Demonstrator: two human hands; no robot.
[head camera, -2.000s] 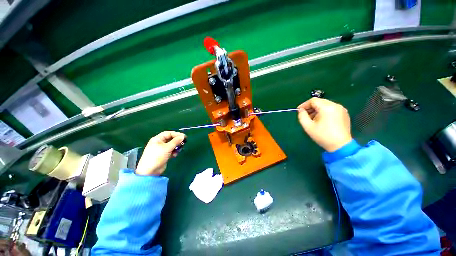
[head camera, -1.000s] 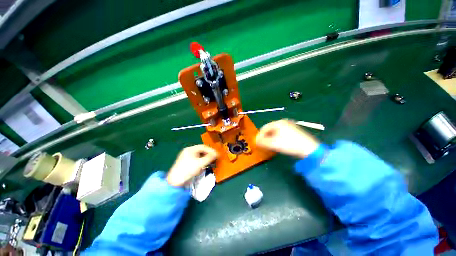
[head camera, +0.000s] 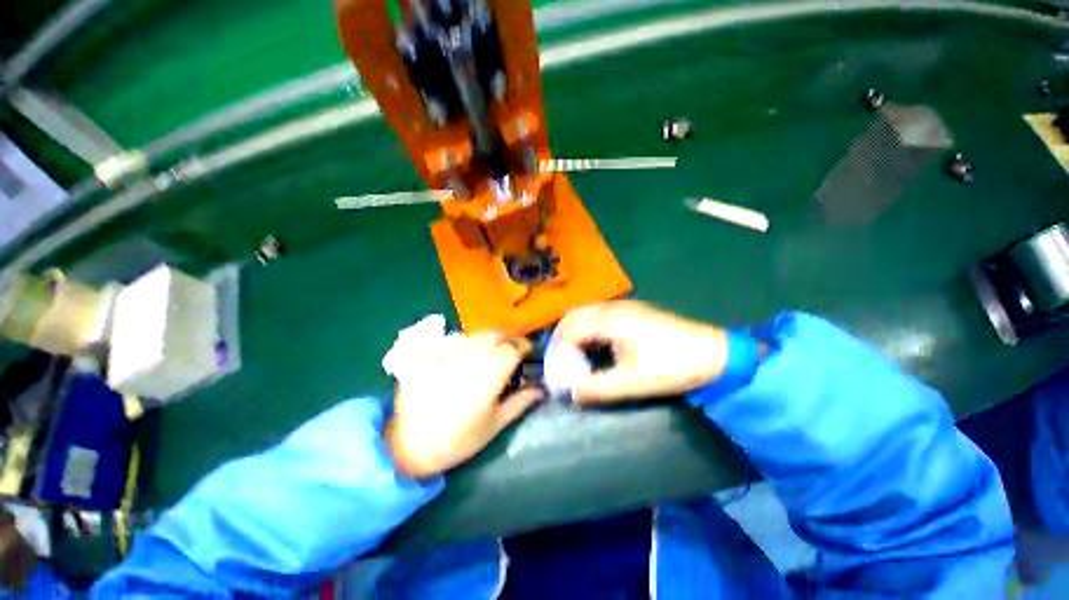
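Observation:
The toggle press fixture (head camera: 592, 260) stands in front of me, its orange base on the bench and its top cut off by the frame edge. The black toothed nest (head camera: 530, 267) is on its base. My right hand (head camera: 633, 352) grips the white glue bottle (head camera: 565, 369) just in front of the base. My left hand (head camera: 463, 399) is beside it, fingertips close together on a small dark piece, blurred and mostly hidden. The crumpled white tissue (head camera: 416, 340) lies behind my left hand. Two pale rods (head camera: 627, 163) stick out left and right of the fixture.
A white pen-like knife (head camera: 733, 213) and grey mesh (head camera: 873, 164) lie right of the fixture. Small round parts (head camera: 676, 129) lie about the bench, one at the left (head camera: 270, 249). A white box (head camera: 164, 334) is at left, a silver cylindrical object (head camera: 1041, 279) at far right.
Both hands have come from the rod ends to the front of the base. The right hand has taken hold of the glue bottle. The view has moved closer and lower.

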